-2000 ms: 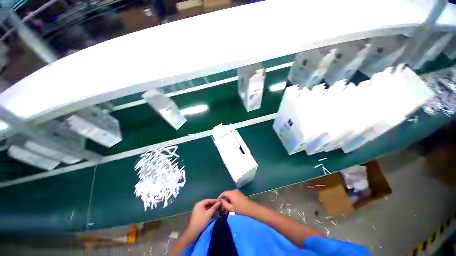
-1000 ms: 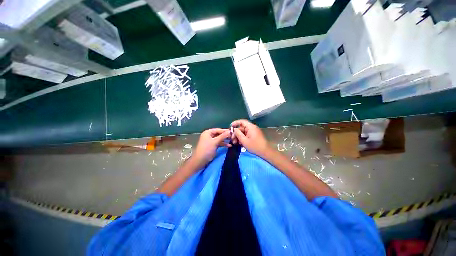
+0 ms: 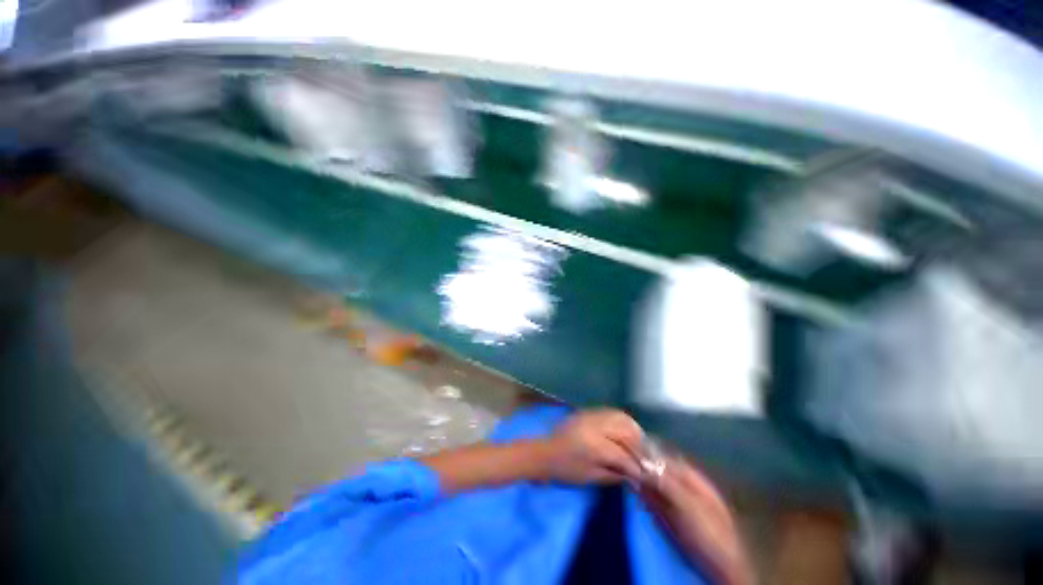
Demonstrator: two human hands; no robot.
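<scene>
The view is strongly blurred. My left hand [image 3: 597,446] and my right hand [image 3: 684,494] are close together in front of the blue smock. A small white piece [image 3: 653,466], perhaps a strip, shows at the fingertips between them; the blur hides its shape and which hand grips it. A white carton [image 3: 702,338] stands on the green bench beyond my hands, touched by neither. The loose white strip pile [image 3: 500,286] lies on the bench to the left of the carton.
Waiting cartons [image 3: 938,371] are a blurred pale row at the right. Line cartons [image 3: 429,123] stand on the far belt under the white shelf [image 3: 686,51]. Small scraps [image 3: 440,417] and an orange item [image 3: 395,350] lie below the bench edge. Floor tape [image 3: 206,463] runs at the lower left.
The view has swung and tilted, so the bench now slopes down to the right. My hands remain together at the smock. The carton and strip pile stay on the bench.
</scene>
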